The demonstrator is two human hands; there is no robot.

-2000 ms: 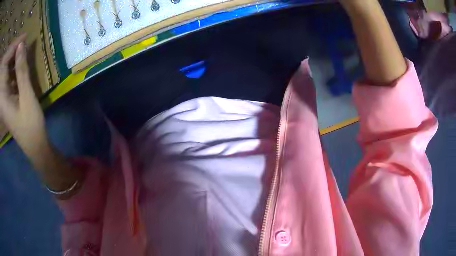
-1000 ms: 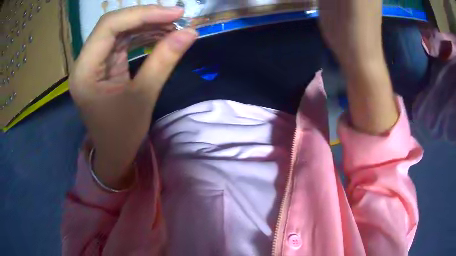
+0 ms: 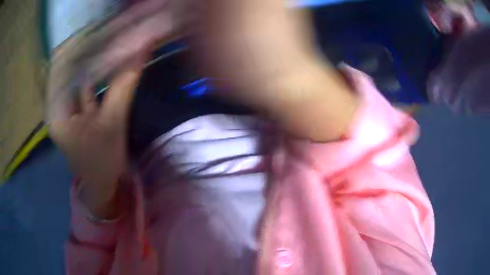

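The frame is strongly blurred. My left hand (image 3: 94, 102) is at the upper left, fingers bent, in front of the bench edge; whether it holds a small piece cannot be made out. My right hand (image 3: 215, 37) reaches across from the right to the top centre, close to or over my left fingers; its fingertips are too blurred to read. Part of the white foam tray (image 3: 72, 19) shows behind the hands at the top left. Its slots and pieces are hidden or blurred.
The brown cardboard board (image 3: 19, 75) lies at the far left, with yellow edge tape (image 3: 24, 152) below it. Light blue edging (image 3: 322, 2) shows at the top. Another person's sleeve (image 3: 465, 75) is at the upper right.
My left hand first came from the left edge to the tray with a small silver piece between its fingertips, then moved slightly left. My right hand has swung left across the front, towards it.
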